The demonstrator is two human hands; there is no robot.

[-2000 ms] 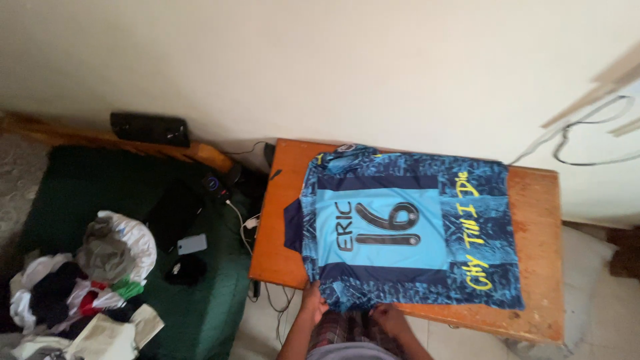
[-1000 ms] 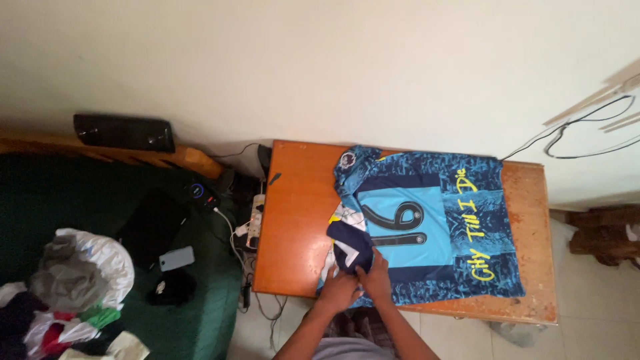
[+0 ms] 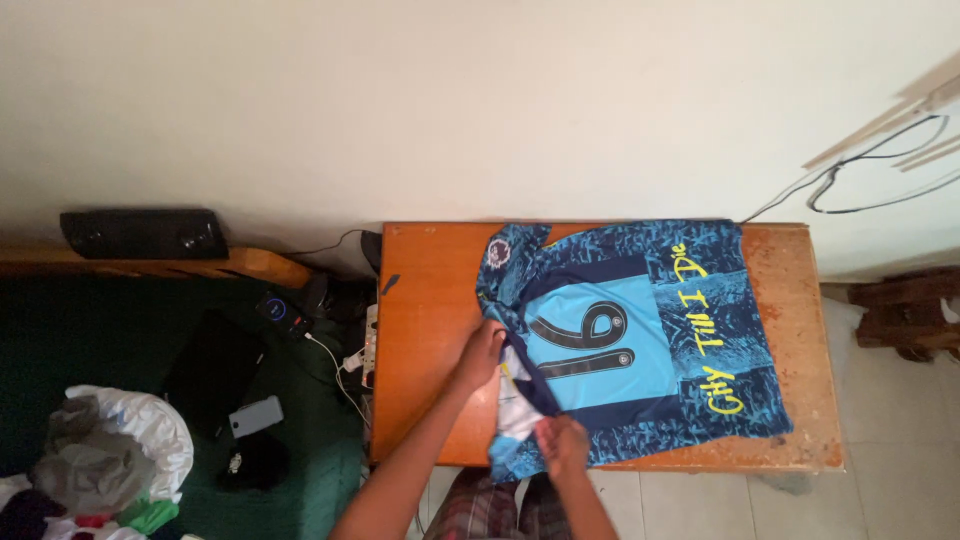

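A blue patterned sports jersey [image 3: 607, 337] lies back side up across a wooden table [image 3: 427, 337], its hem toward the right. Large dark digits and yellow writing show on it. The collar end is bunched and partly turned, showing pale inner fabric. My left hand [image 3: 484, 352] grips the bunched cloth near the sleeve that bears a round badge. Lower down, my right hand [image 3: 562, 442] is closed on the jersey's edge near the table's front. Some of its fingers are blurred.
Left of the table, a green-covered surface holds a phone on a cable [image 3: 281, 311], a grey phone [image 3: 256, 416], a laptop [image 3: 214, 367] and a heap of clothes [image 3: 105, 457]. A power strip [image 3: 370, 345] runs beside the table edge. A black speaker [image 3: 142, 234] stands by the wall.
The jersey's collar end, spread flat two seconds ago, was folded over and is now bunched. My hands, together at the collar a second ago, have moved apart along that end.
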